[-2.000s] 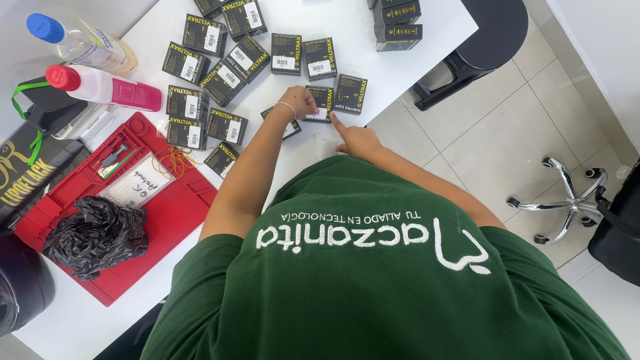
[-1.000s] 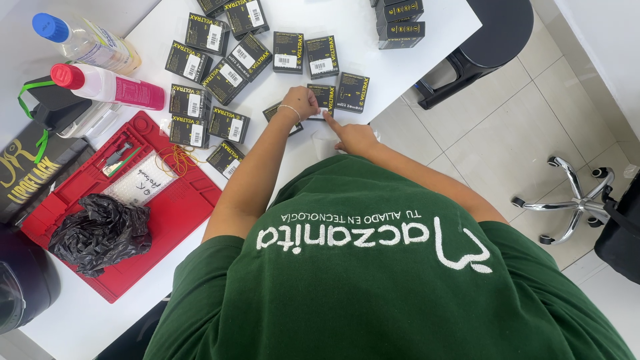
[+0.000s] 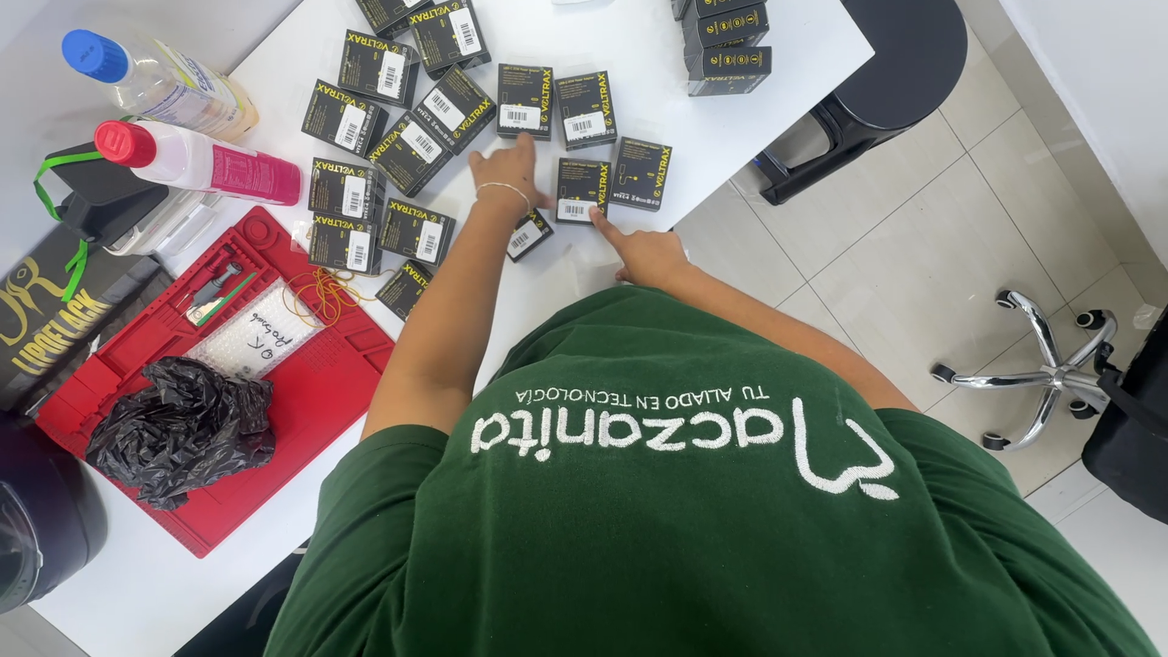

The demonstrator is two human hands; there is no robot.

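Observation:
Several small black Veltrax power adapter boxes with white barcode labels lie on the white table. My left hand [image 3: 507,177], a thin bracelet at its wrist, has its fingers at the lower edge of one upright-lying box [image 3: 525,102] and holds nothing. With its index fingertip, my right hand [image 3: 646,255] touches the lower right corner of a labelled box [image 3: 582,190]; its other fingers are bent. Right beside that box lies another [image 3: 641,173] with no white label showing. A further box [image 3: 529,235] is partly hidden by my left hand and wrist.
Stacked boxes [image 3: 728,71] stand near the table's far right edge. On the left are a blue-capped bottle [image 3: 173,91], a red-capped pink bottle [image 3: 219,166], and a red work mat [image 3: 315,401] bearing a crumpled black plastic bag [image 3: 182,429]. A black stool [image 3: 899,73] is beyond the right edge.
My left hand has moved left and away from the box at my right fingertip, baring that box's white label. My right hand has stayed in about the same place.

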